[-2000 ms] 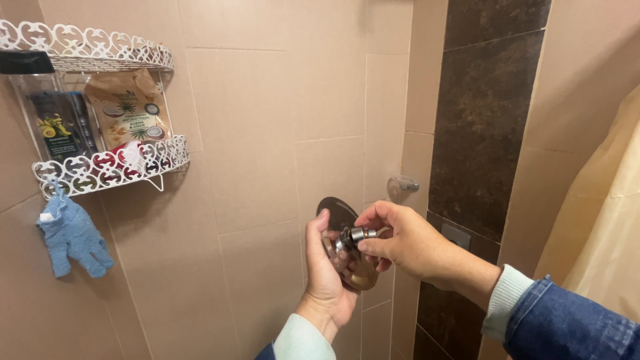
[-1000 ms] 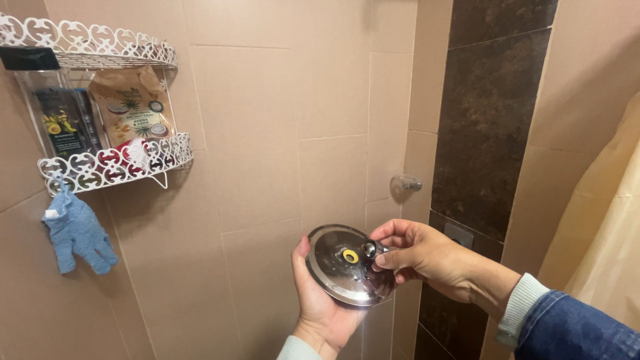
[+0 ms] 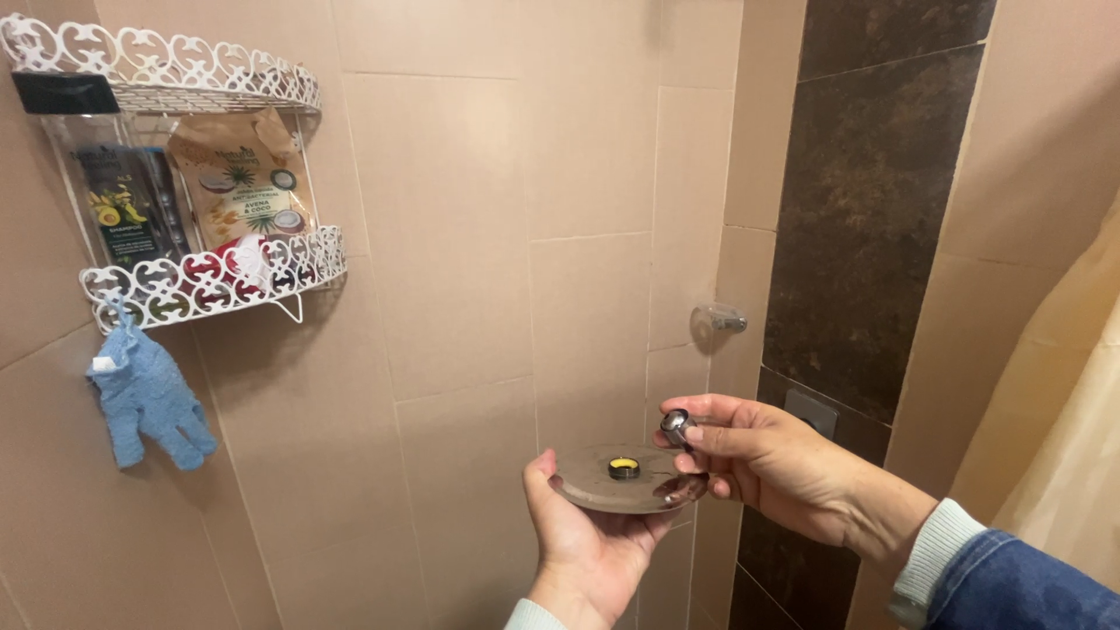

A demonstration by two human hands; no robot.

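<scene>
My left hand [image 3: 582, 547] holds a round metal shower head [image 3: 586, 490] from below, its back face up and nearly level. At its centre stands a short dark threaded collar [image 3: 624, 470] with a yellow ring inside. Between the thumb and fingers of my right hand [image 3: 761, 464] is a small chrome swivel connector [image 3: 677, 426], apart from the collar, above the right part of the disc. The fingertips of my right hand are close to the disc's right edge; whether they touch it I cannot tell.
A white wire corner shelf [image 3: 219, 293] at left holds a shampoo bottle [image 3: 122, 201] and a paper pouch [image 3: 254, 188]. A blue bath glove [image 3: 153, 394] hangs beneath. A chrome fitting [image 3: 726, 322] sticks out from the tiled wall. At right hangs a yellowish shower curtain [image 3: 1041, 411].
The connector was at the shower head's centre two seconds ago and is now apart from it in my right hand. The disc has tilted from steep to nearly level.
</scene>
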